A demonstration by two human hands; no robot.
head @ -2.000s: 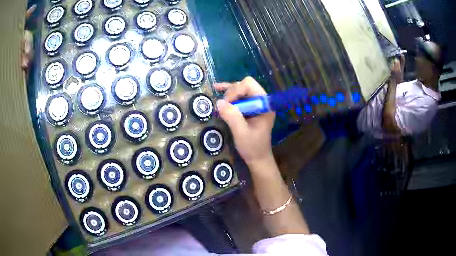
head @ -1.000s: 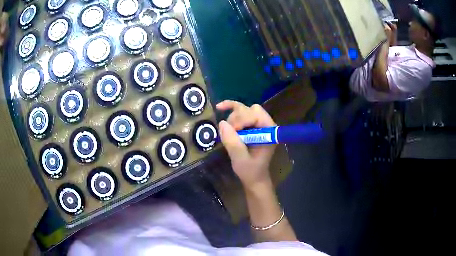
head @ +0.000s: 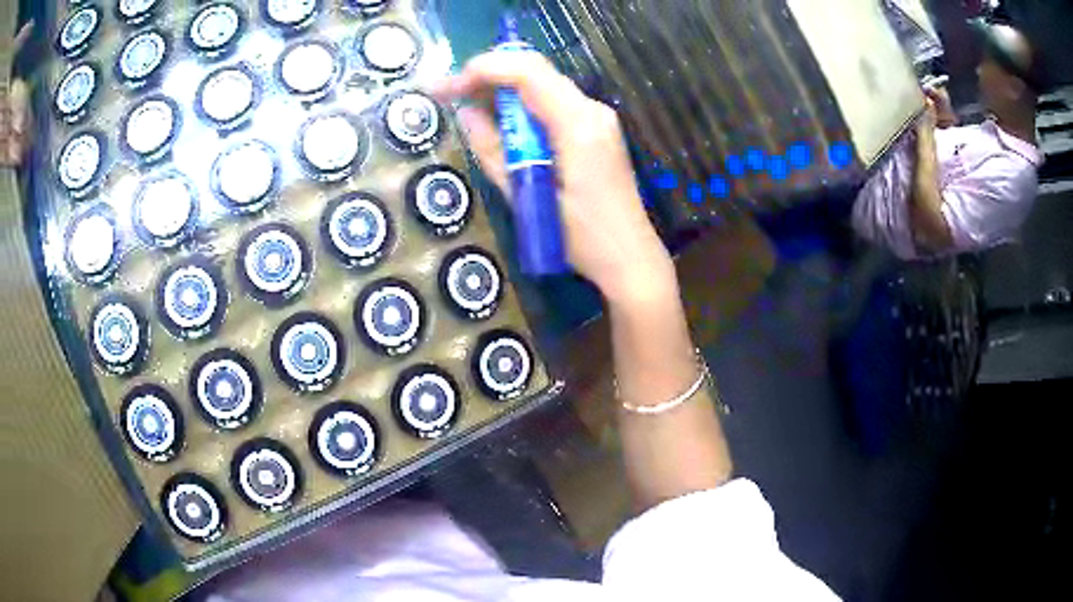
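Note:
A clear plastic tray [head: 388,470] lies in front of me, tilted in view, with rows of round parts [head: 308,352] in its pockets. The parts have black rims and silver-white rings; glare whitens several in the upper rows. My right hand [head: 565,153] holds a blue marker pen [head: 526,165] at the tray's upper right edge, its thick blue end pointing down towards me. The other end of the pen is near my fingers; its nib cannot be made out. My left hand [head: 14,124] is only partly seen, cut off at the left edge beside the tray; its grip is unclear.
A stack of filled trays [head: 718,106] with blue marks [head: 777,161] on its lower edge stands right of the tray. A cardboard sheet [head: 838,59] tops it. More cardboard [head: 59,470] is at left. A co-worker in pale pink [head: 971,194] is at far right.
My right hand has moved up from the tray's lower right corner to its upper right edge. The marker has swung from pointing right to nearly upright in view. The view has shifted slightly.

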